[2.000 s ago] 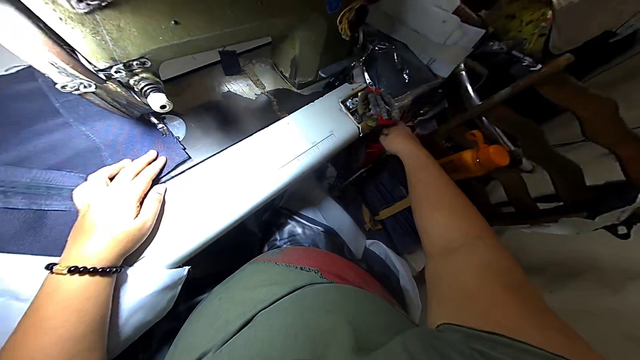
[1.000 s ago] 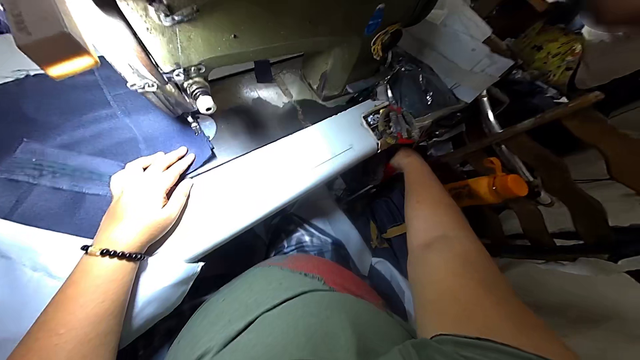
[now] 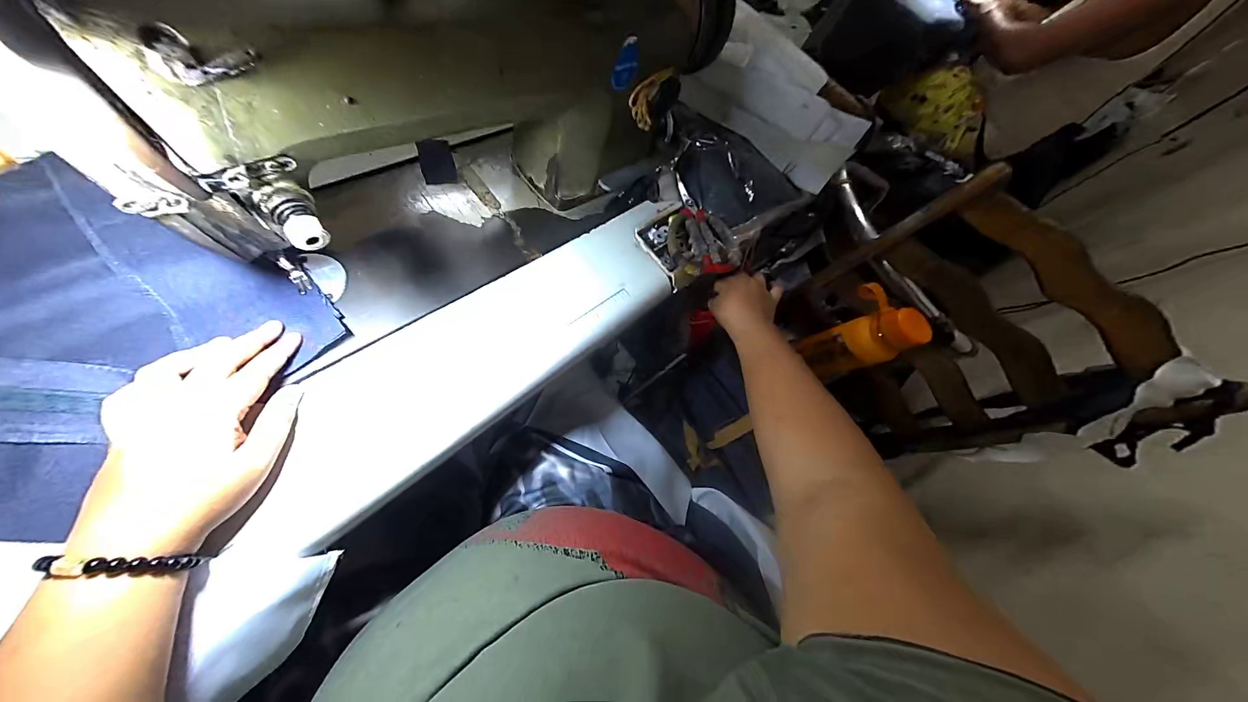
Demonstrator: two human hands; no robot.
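Observation:
My left hand [image 3: 200,419] lies flat with its fingers apart on dark blue fabric [image 3: 107,283], close to its cut corner. That corner reaches under the presser foot [image 3: 295,275] of a green industrial sewing machine [image 3: 390,78]. My right hand [image 3: 746,302] is past the right end of the white table edge [image 3: 487,361], beside red-handled scissors [image 3: 690,205] and other small tools. Its fingers are partly hidden, so what they touch or hold cannot be told.
An orange bottle [image 3: 882,336] is beside my right forearm, near a wooden bar [image 3: 907,224] and a metal tube. White papers [image 3: 760,97] and a plastic-wrapped bundle [image 3: 726,161] lie behind the tools. Another person's arm [image 3: 1082,34] shows at top right.
Both hands stay in about the same places on the fabric and at the table's end. Another person's arm has come into view at top right. The view has shifted somewhat.

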